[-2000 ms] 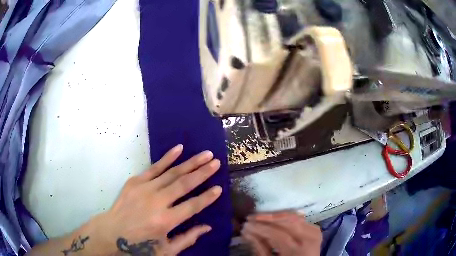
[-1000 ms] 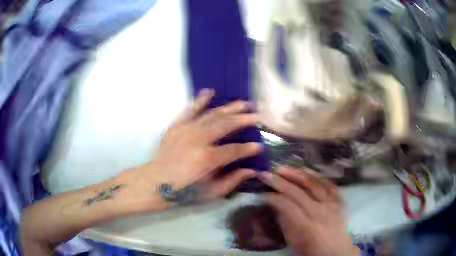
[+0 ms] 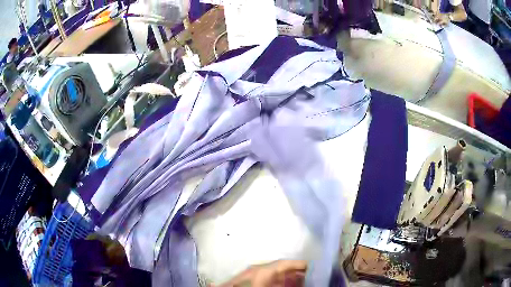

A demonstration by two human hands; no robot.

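Note:
A hand, apparently my left hand (image 3: 269, 274), shows at the bottom edge, cut off and blurred. It lies against a blurred lilac strip (image 3: 325, 207); its grip is unclear. My right hand is out of view. Long lilac pieces (image 3: 218, 129) lie in loose folds over the white table (image 3: 241, 224), with dark purple parts at their far end. A dark purple band (image 3: 384, 160) lies flat, its near end beside the cream sewing machine head (image 3: 428, 190). The brown, worn machine bed (image 3: 386, 266) shows below.
A blue lattice basket (image 3: 56, 252) stands at lower left. Another machine with a round blue-marked part (image 3: 71, 95) is at left. A red bin (image 3: 476, 112) is at far right. A person's hand (image 3: 442, 17) shows at upper right.
The view has swung up and left, showing more of the lilac heap. My hands are off the purple band. A lilac strip now extends toward the bottom edge; my right hand has left view.

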